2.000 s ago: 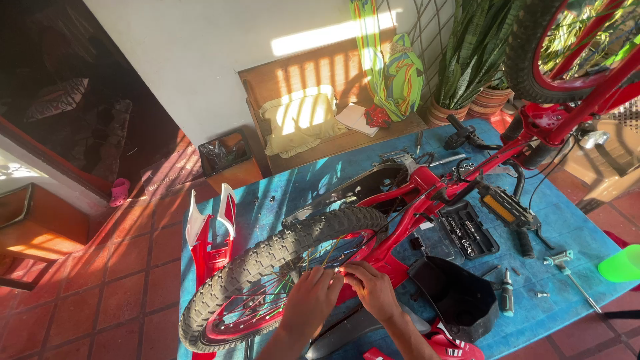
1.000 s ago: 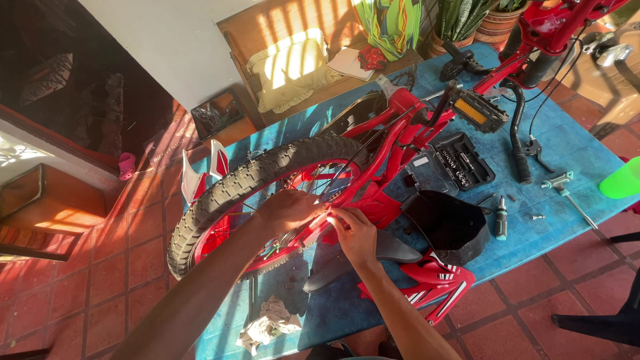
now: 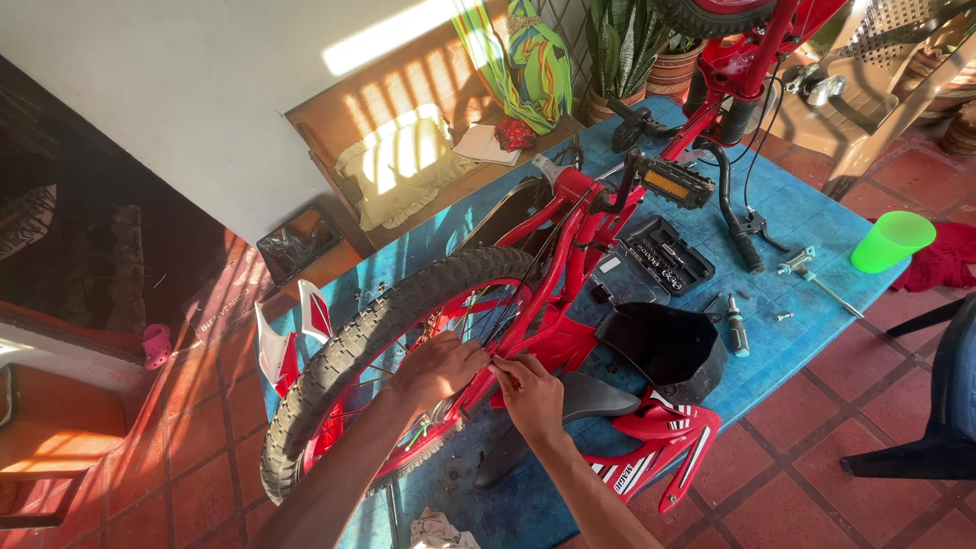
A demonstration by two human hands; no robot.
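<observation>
A red bicycle stands upside down on a blue table (image 3: 793, 335), its frame tubes (image 3: 545, 267) rising beside the rear wheel's knobby tire (image 3: 335, 366). My left hand (image 3: 442, 366) lies over the spokes, its fingertips at a red frame tube near the wheel. Close against them, my right hand (image 3: 530, 389) has thumb and forefinger pinched together at the same tube. Whatever small part lies between the fingertips is too hidden to tell. Below the frame lie a black bicycle saddle (image 3: 598, 398) and a red plastic fairing (image 3: 656, 450) with white stripes.
An open socket set case (image 3: 667, 255), a black plastic housing (image 3: 663, 347), a screwdriver (image 3: 736, 328) and a T-handle wrench (image 3: 823, 282) lie on the table. A green cup (image 3: 892, 242) stands at its right edge. A pedal (image 3: 677, 181) juts above the frame; a blue chair (image 3: 934, 404) is at right.
Both hands remain close together at the frame beside the wheel. The view has shifted, bringing more of the right-hand floor and the blue chair into sight.
</observation>
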